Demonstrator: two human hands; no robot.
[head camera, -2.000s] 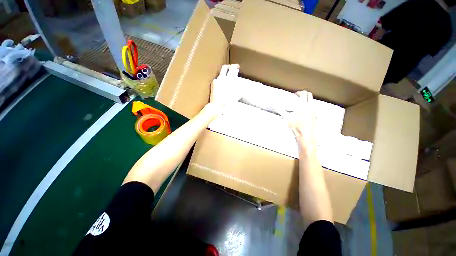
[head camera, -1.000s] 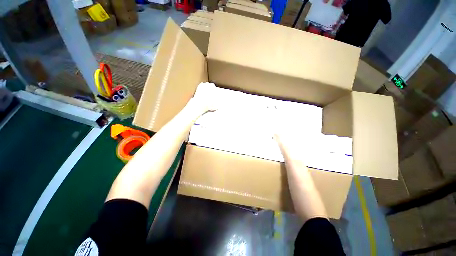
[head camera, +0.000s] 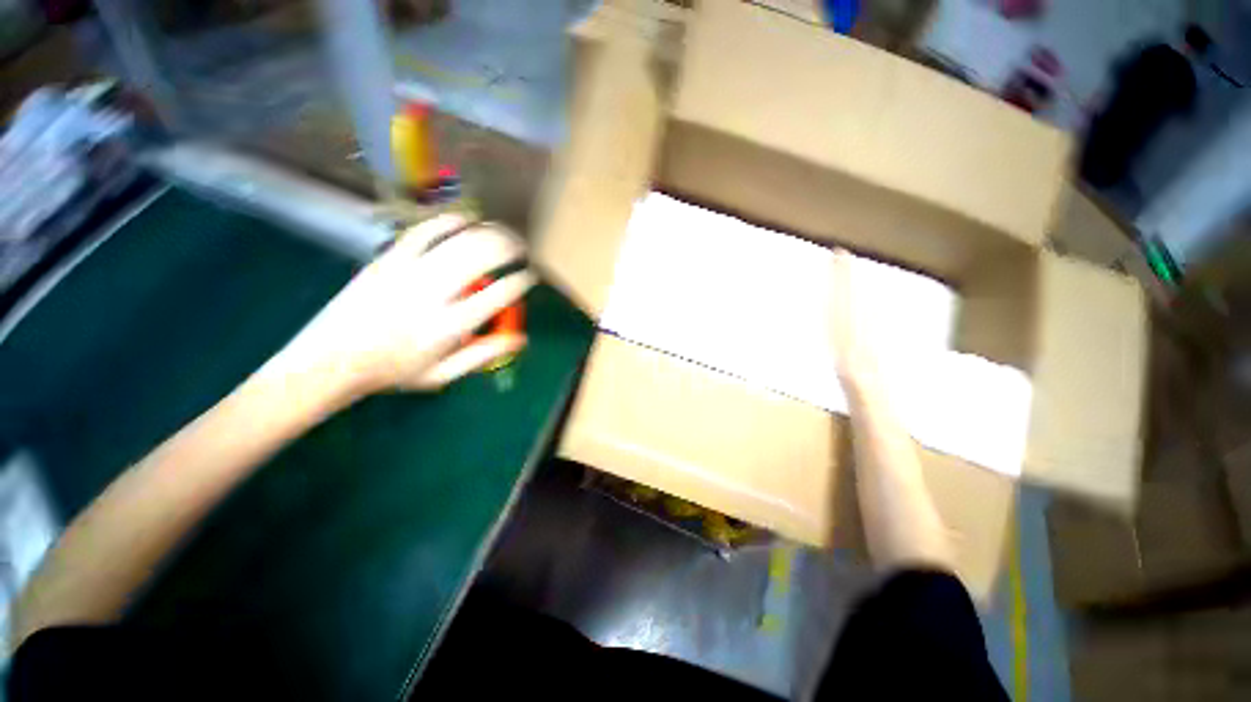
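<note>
The large brown shipping carton (head camera: 700, 439) stands open with its flaps spread. White boxes (head camera: 727, 295) fill much of its inside, with a lower part at the right. My left hand (head camera: 446, 302) is at the orange-red tape dispenser (head camera: 508, 324) on the green table; its fingers bend over it and hide most of it. Blur hides whether they grip it. My right hand (head camera: 853, 322) is over the white boxes in the carton, pale and washed out, its fingers hard to make out.
Scissors with yellow and red handles (head camera: 412, 144) stand in a holder behind my left hand. A metal rail (head camera: 268, 192) crosses the green table (head camera: 275, 494). Bagged parts (head camera: 62, 151) lie at far left. A person in black (head camera: 1139, 110) is at upper right. Brown cartons stand at right.
My left hand has left the white boxes and moved left to the tape dispenser. My right hand is still over the boxes. The view has shifted and blurred.
</note>
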